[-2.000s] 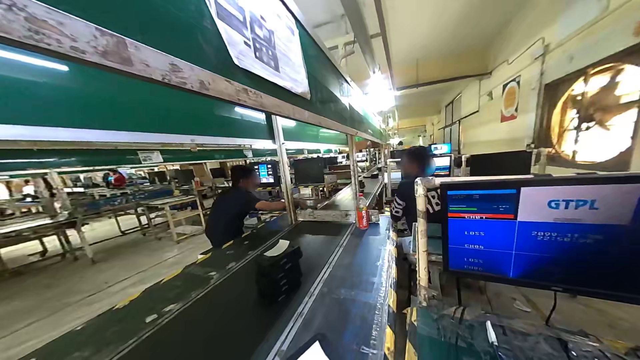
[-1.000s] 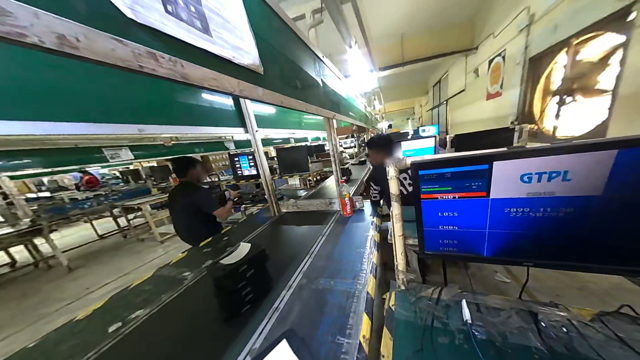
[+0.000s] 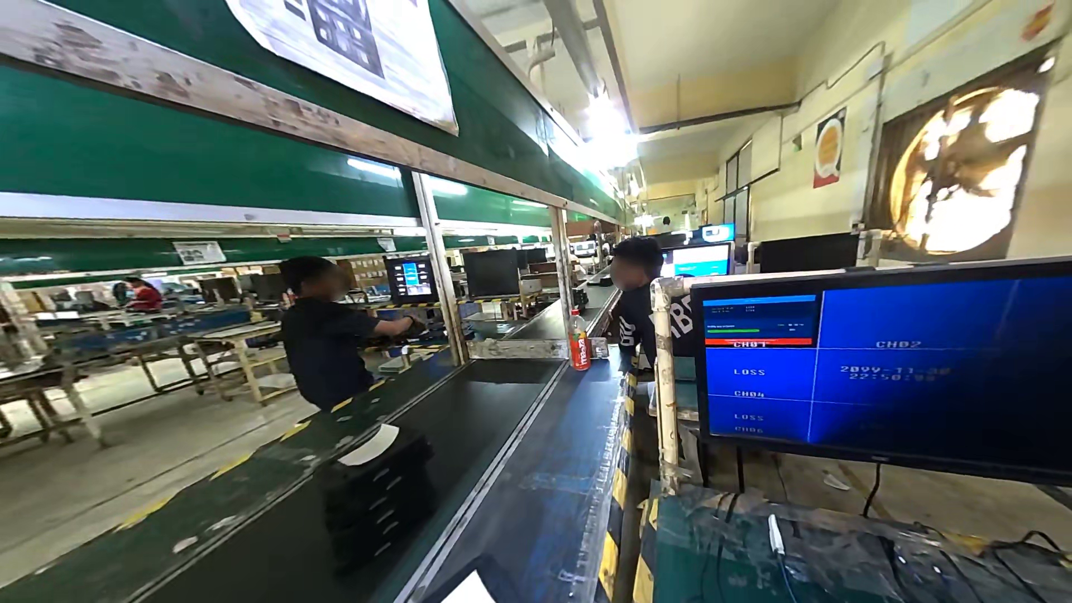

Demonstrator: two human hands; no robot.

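Observation:
Neither my left hand nor my right hand shows in the head view. A stack of black boxes or device casings (image 3: pixel 381 502) stands on the dark conveyor belt (image 3: pixel 494 398), with a white paper (image 3: pixel 369 445) on top. At the bottom edge, part of a dark object bearing a white sheet (image 3: pixel 471 590) is visible. A bottle with a red label (image 3: pixel 579 342) stands upright beside the belt, farther along. What my hands hold or touch is hidden from view.
A monitor (image 3: pixel 888 368) and a cable-strewn green bench (image 3: pixel 754 544) are at the right. One person (image 3: pixel 322 335) stands left of the line, another person (image 3: pixel 641 293) beyond the monitor. Metal posts (image 3: pixel 440 268) rise beside the belt.
The person at the left has straightened up and now has an arm held out toward the line. The view has shifted somewhat.

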